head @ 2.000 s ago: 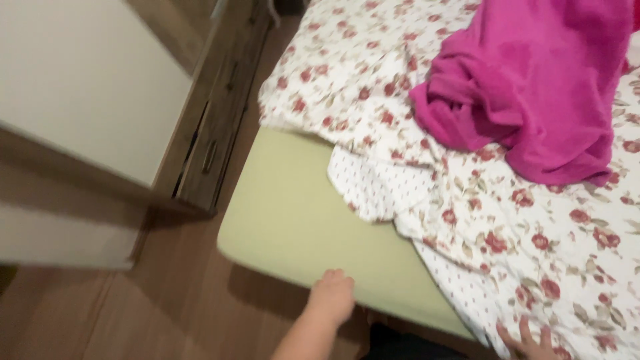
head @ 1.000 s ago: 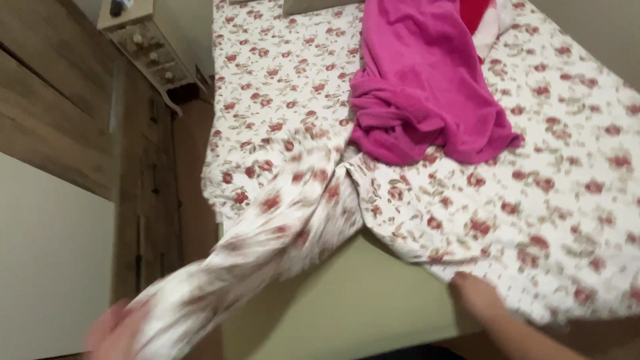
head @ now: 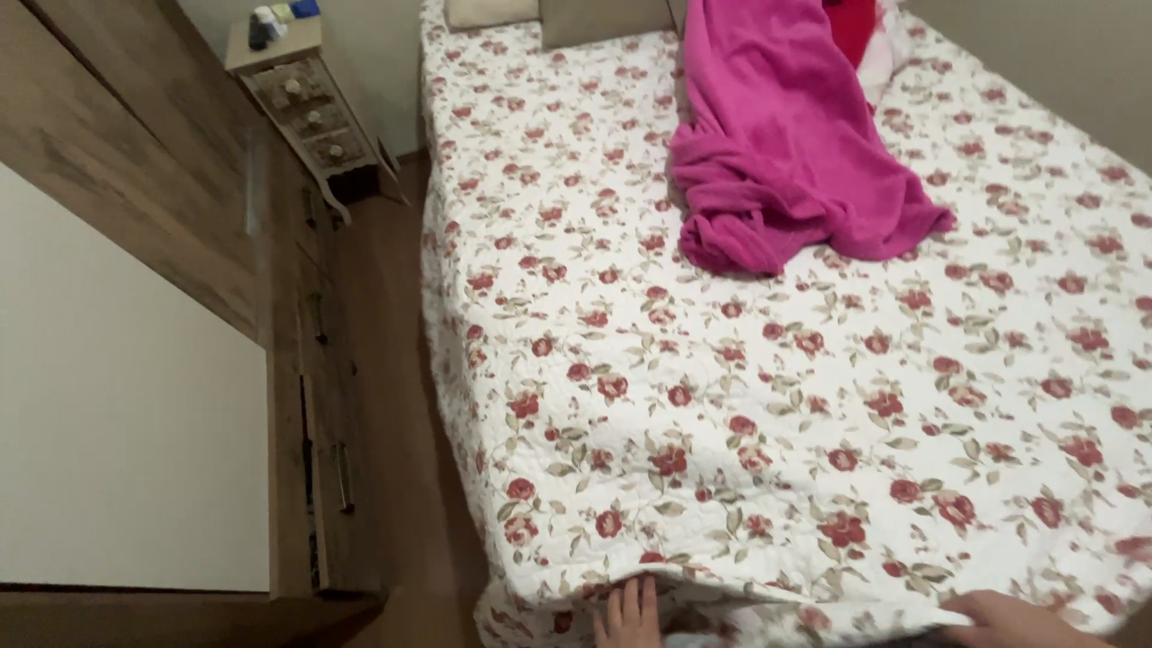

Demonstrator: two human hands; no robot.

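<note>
A quilted bedspread with red roses on white [head: 720, 432] lies spread over the bed, its left side hanging down. At the bottom of the view my left hand [head: 630, 616] touches the bedspread's near edge, fingers extended and tips at a raised fold; whether it grips is unclear. My right hand [head: 1012, 621], at the lower right, holds the same edge, pinched between thumb and fingers and lifted. Farther up the bed a crumpled magenta blanket [head: 792, 153] rests on the bedspread.
Pillows [head: 603, 20] lie at the bed's head. A red and white item [head: 855, 40] is beside the blanket. On the left stand a wooden wardrobe [head: 171, 171] with drawers and a small nightstand [head: 310, 112] bearing small containers. A narrow strip of floor [head: 396, 387] runs between wardrobe and bed.
The bedspread's near left corner, folded back and then pulled by my left hand, now covers the green mattress surface. My left hand has moved right from the far lower left.
</note>
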